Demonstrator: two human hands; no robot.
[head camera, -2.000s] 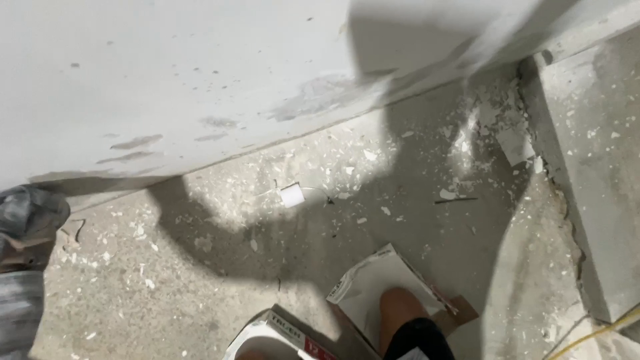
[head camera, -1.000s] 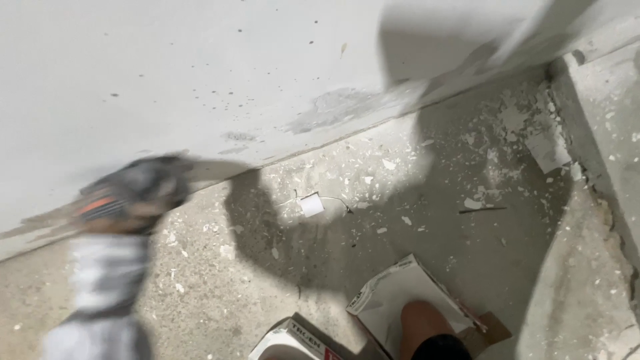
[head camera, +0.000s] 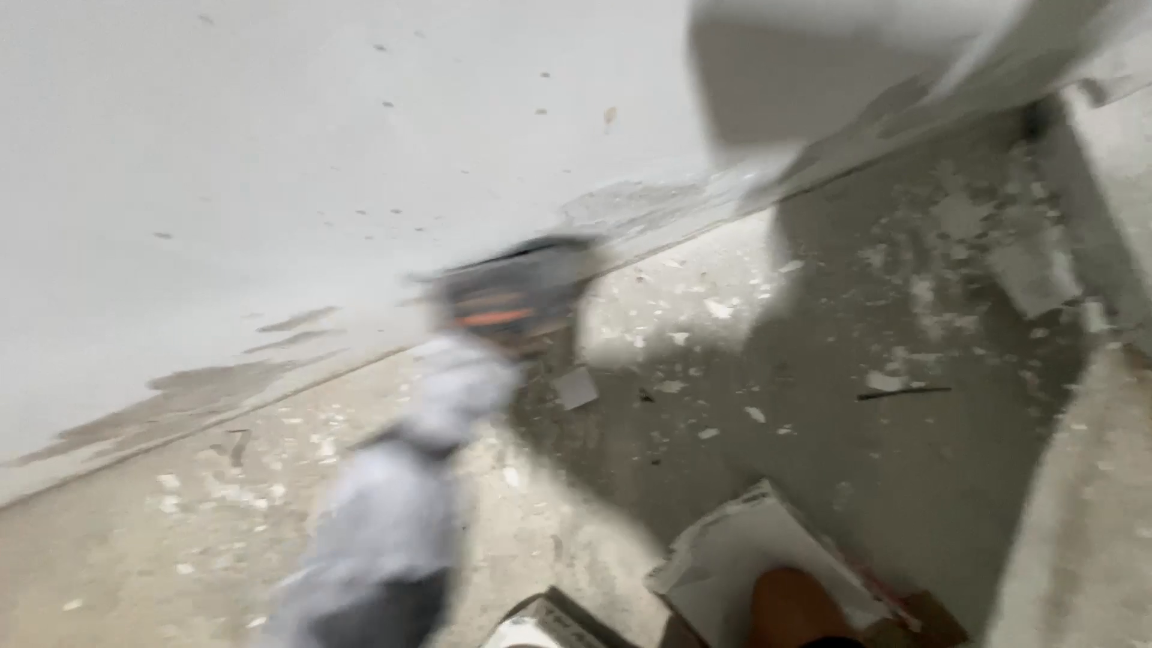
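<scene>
My left hand, blurred by motion and in a grey sleeve, grips a dark grey hand tool with an orange part. The tool lies against the foot of the white wall, just above where wall and floor meet. Its exact kind cannot be told through the blur. Grey smears and small dark spots mark the wall beside it. A small white square piece lies on the concrete floor just below the hand. My right hand is out of view.
White flakes are scattered over the concrete floor. A torn white board or carton lies at the bottom, with bare skin of my leg or foot over it. Beside it is a box with lettering. A thin dark strip and a raised edge are at right.
The left hand with the tool has moved right along the foot of the wall, from the far left to near the small white square piece.
</scene>
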